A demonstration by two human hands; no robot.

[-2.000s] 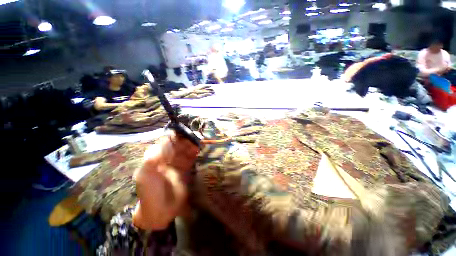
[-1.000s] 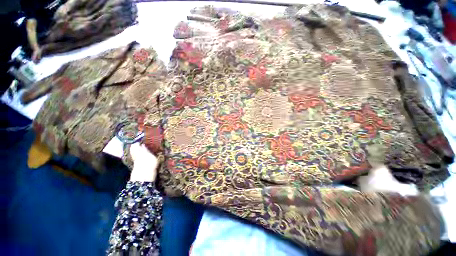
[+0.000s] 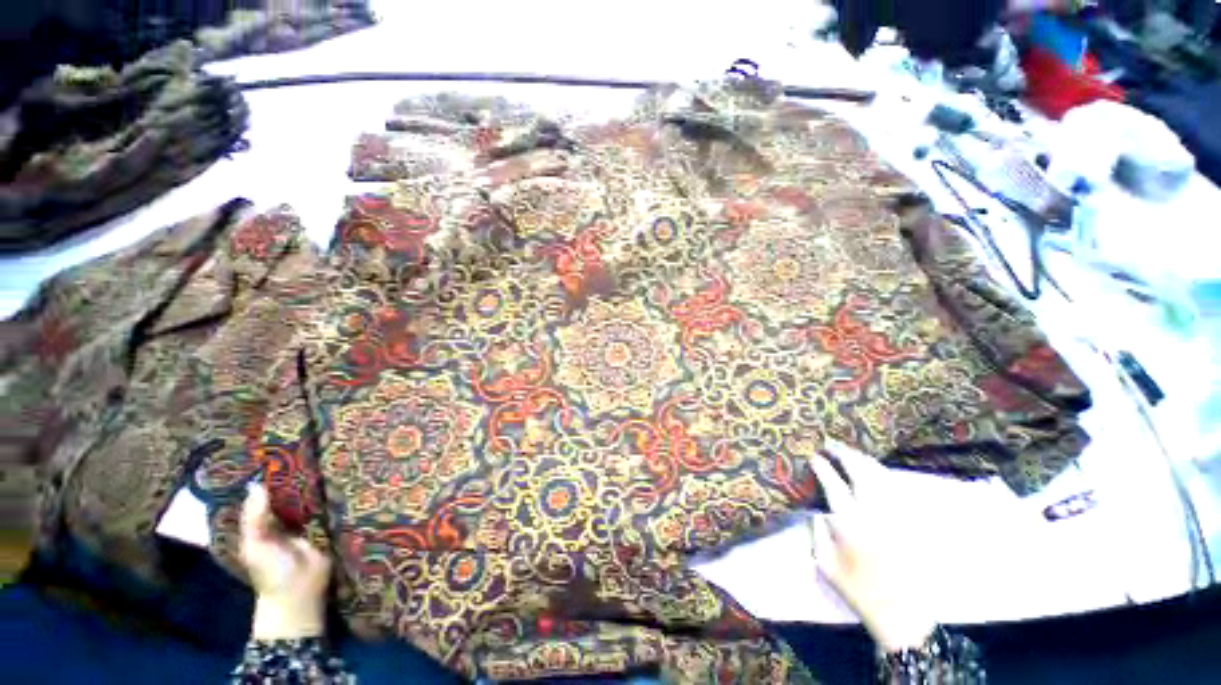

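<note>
A patterned garment (image 3: 616, 355), dark brown with red, gold and teal medallions, lies spread across the table in front of me. My left hand (image 3: 284, 569) is at its near left edge, fingertips against the cloth; whether they grip it is unclear. My right hand (image 3: 864, 542) is at the near right edge, its fingertips on the cloth and its thumb apart from the fingers. A strip of the garment hangs at the table's near edge between my hands.
Bunched garments (image 3: 114, 141) lie at far left. A long dark rod (image 3: 536, 80) lies behind the garment. Black hangers (image 3: 998, 228) and whitish crumpled things (image 3: 1138, 154) are at right, with red cloth (image 3: 1065, 80) beyond. A small dark item (image 3: 1069, 506) lies near the right edge.
The near part of the garment has flattened away from me and uncovered white table by my right hand. My right hand has moved left and now shows clearly; the view has shifted right.
</note>
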